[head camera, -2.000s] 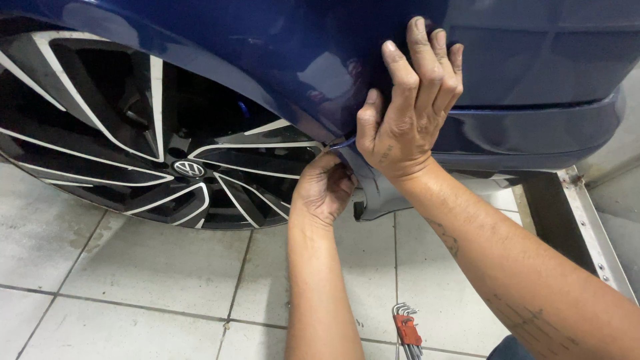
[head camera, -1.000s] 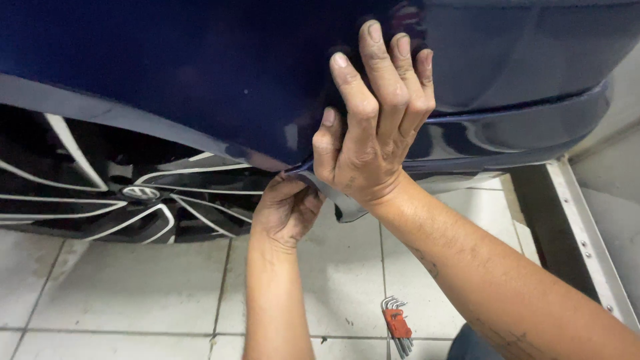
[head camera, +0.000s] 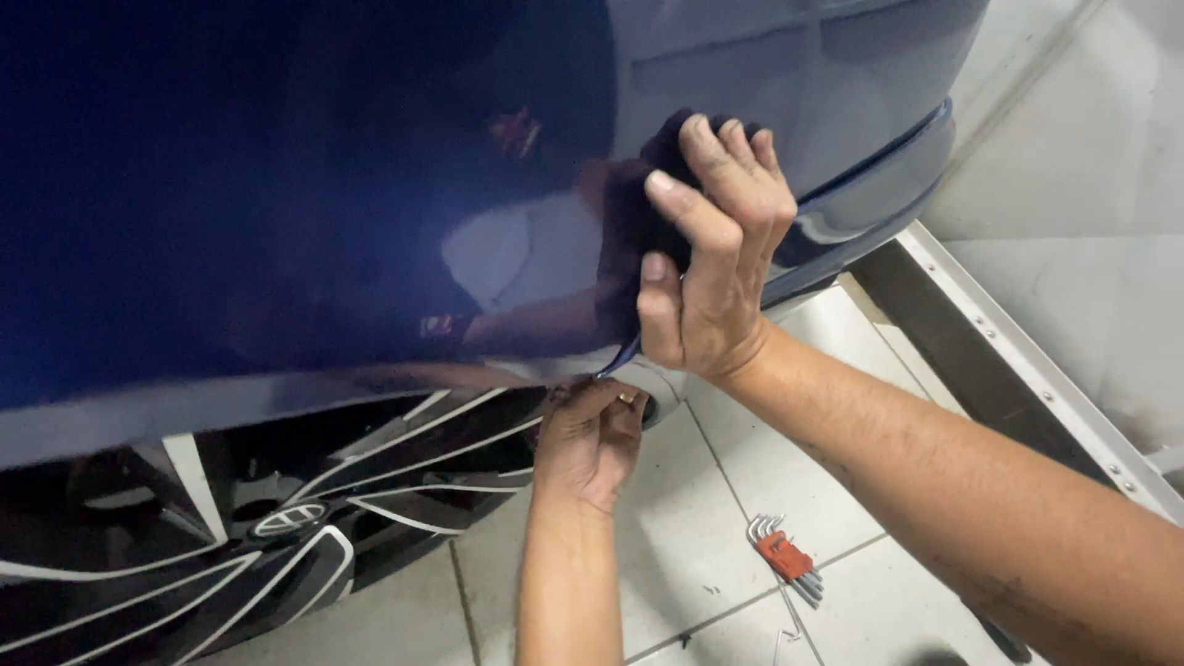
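Observation:
A glossy dark blue car body panel point(head camera: 324, 231) fills the upper left and middle. My right hand point(head camera: 717, 250) lies against the bumper point(head camera: 860, 185), fingers spread and slightly bent, its heel near the panel's lower edge. Just below and left of it, my left hand point(head camera: 592, 435) is at the wheel arch edge point(head camera: 518, 373), its fingertips curled up at the lower corner of the bodywork; they are partly hidden, and whether they pinch the edge cannot be told. A grey underside part point(head camera: 661, 388) shows beside those fingers.
At lower left is the black and silver alloy wheel point(head camera: 296, 523). On the white tiled floor point(head camera: 684, 518) lie a set of hex keys in a red holder point(head camera: 784, 555) and a loose hex key point(head camera: 786, 635). A riveted metal rail point(head camera: 1045, 393) runs along the right, beside a pale wall point(head camera: 1073, 185).
The view has shifted markedly closer over the bodywork. Both hands stay at the same corner of the car, the right on the bumper and the left at the arch edge.

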